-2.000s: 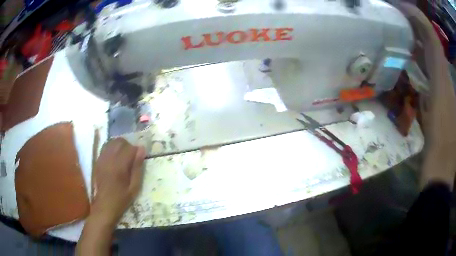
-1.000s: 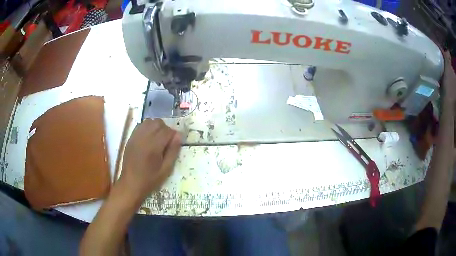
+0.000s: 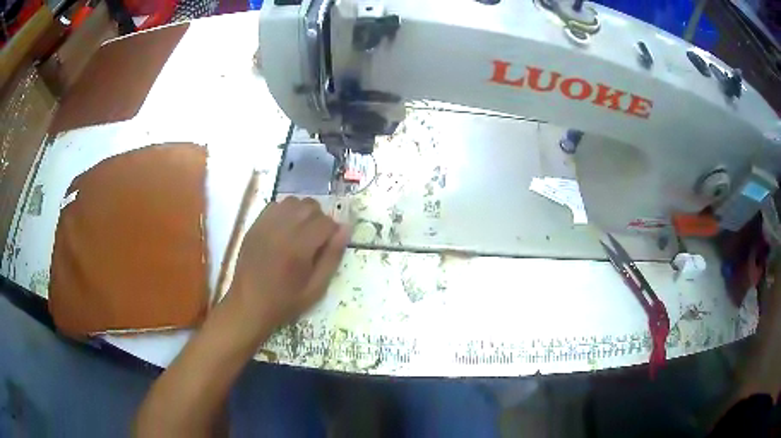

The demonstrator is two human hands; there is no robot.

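My left hand lies at the front edge of the machine bed, just before the needle plate. Its fingers are curled down; whether they hold anything is hidden. My right hand is out of the picture; only part of the forearm shows at the right edge. The presser foot and needle area is above the plate, beside a small red spot. The white sewing machine has red lettering.
A tan panel lies left of my hand, a flat brown panel behind it, a narrow strip between panel and hand. Red-handled scissors, a white paper scrap and a small white object are to the right.
The view has shifted, so the machine and table sit further right in the picture. My left hand stays at the bed's front edge. The right forearm has mostly left the picture.
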